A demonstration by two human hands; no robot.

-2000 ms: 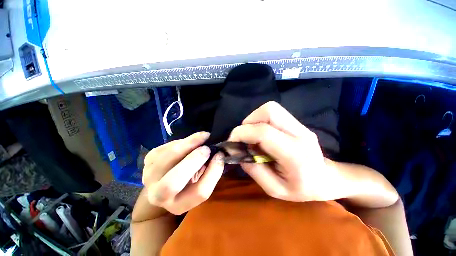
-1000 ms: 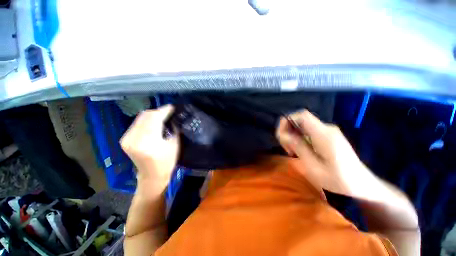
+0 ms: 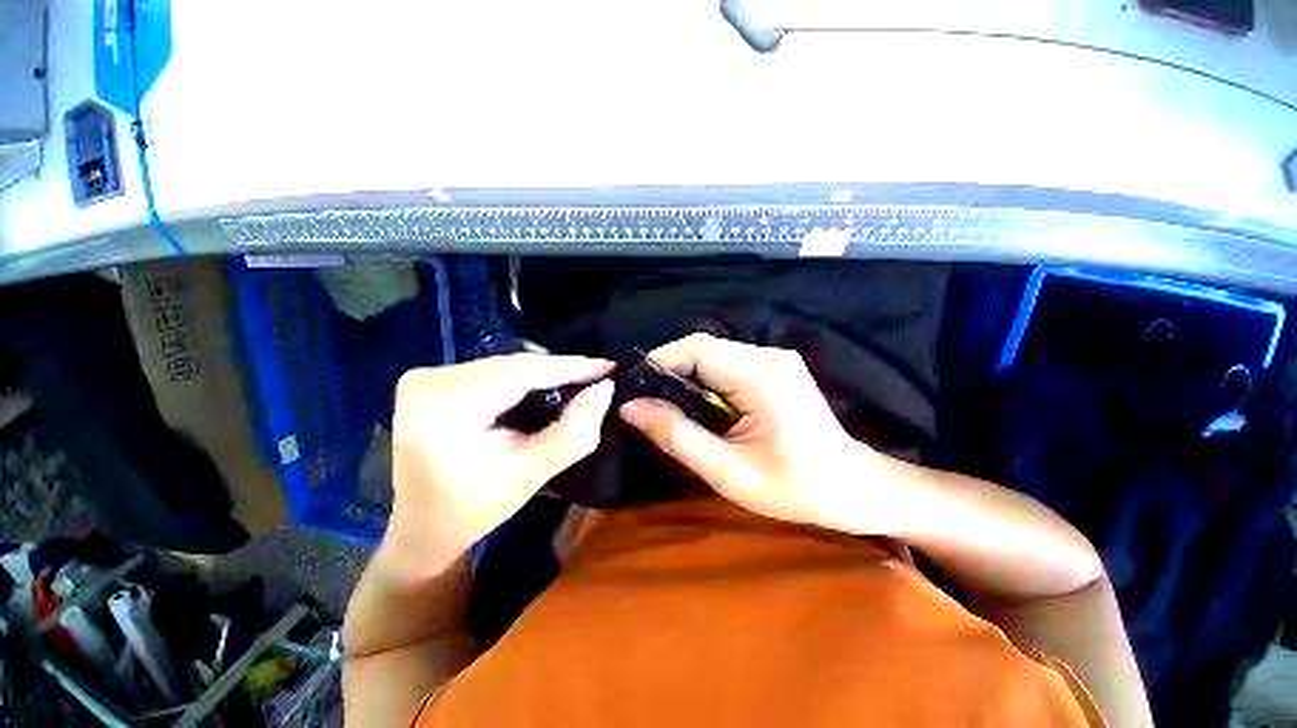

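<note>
A black garment [image 3: 768, 313] lies over my lap below the table edge, and part of it is raised between my hands. My left hand [image 3: 491, 448] pinches a black fold of it between thumb and fingers, with a small white mark showing on the fold. My right hand [image 3: 754, 427] is beside it, fingertips close to my left ones. It holds thread snips [image 3: 723, 403], seen as a yellow handle part and a thin dark blade; the rest is hidden in the hand. My right thumb and fingers also meet the black fabric.
The white machine table [image 3: 498, 114] has a ruler strip [image 3: 626, 225] along its front edge. Blue crates [image 3: 306, 413] and a cardboard box [image 3: 214, 384] stand below left. Mixed scraps [image 3: 157, 640] lie at lower left. Dark garments and a blue-edged crate [image 3: 1152, 299] are at right.
My hands were together, moved apart with the black garment spread and a white print showing, and are now close together again. The garment is folded up between them.
</note>
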